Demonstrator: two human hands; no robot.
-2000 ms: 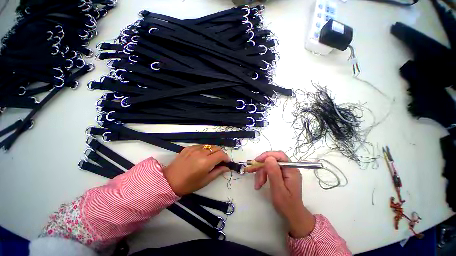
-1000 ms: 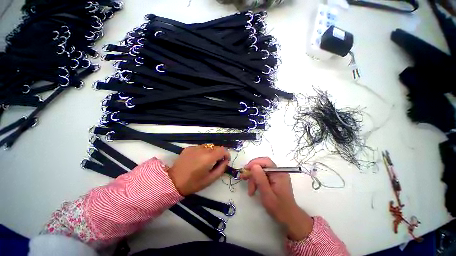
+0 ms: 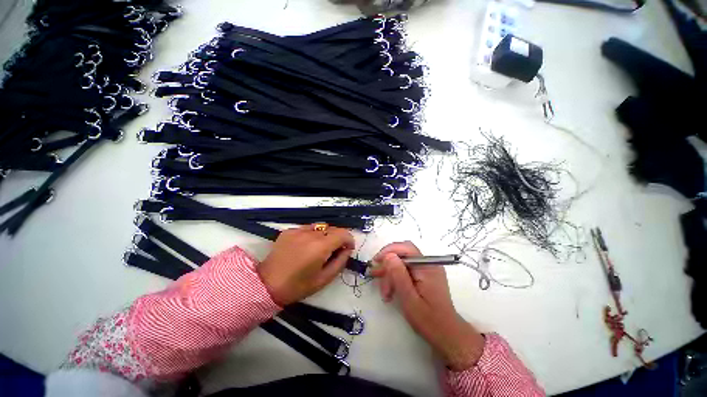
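Note:
My left hand (image 3: pixel 306 262) is closed on a black webbing strap (image 3: pixel 357 266) near its end, with the fingertips bent over it. My right hand (image 3: pixel 415 287) holds a slim silver thread burner pen (image 3: pixel 425 260) like a pencil. Its tip is hidden by my fingers at the strap end, beside the ring. Dark thread tails (image 3: pixel 357 285) lie just below the strap end. A fanned group of straps with D-rings (image 3: pixel 356 323) lies under and beside my left forearm.
A large stack of black straps (image 3: pixel 294 116) lies beyond my hands, with another heap (image 3: pixel 54 85) at far left. Thread waste (image 3: pixel 508 190), looping pale cord (image 3: pixel 508 267), snips or tweezers (image 3: pixel 608 264), a black adapter (image 3: pixel 517 58) on a white power strip (image 3: pixel 488 39), and black fabric (image 3: pixel 659 132) are rightward.
Compared with two seconds ago, the pen and my right hand have moved slightly left, closer to my left hand. My left fingers are more curled. Little differs from one second ago.

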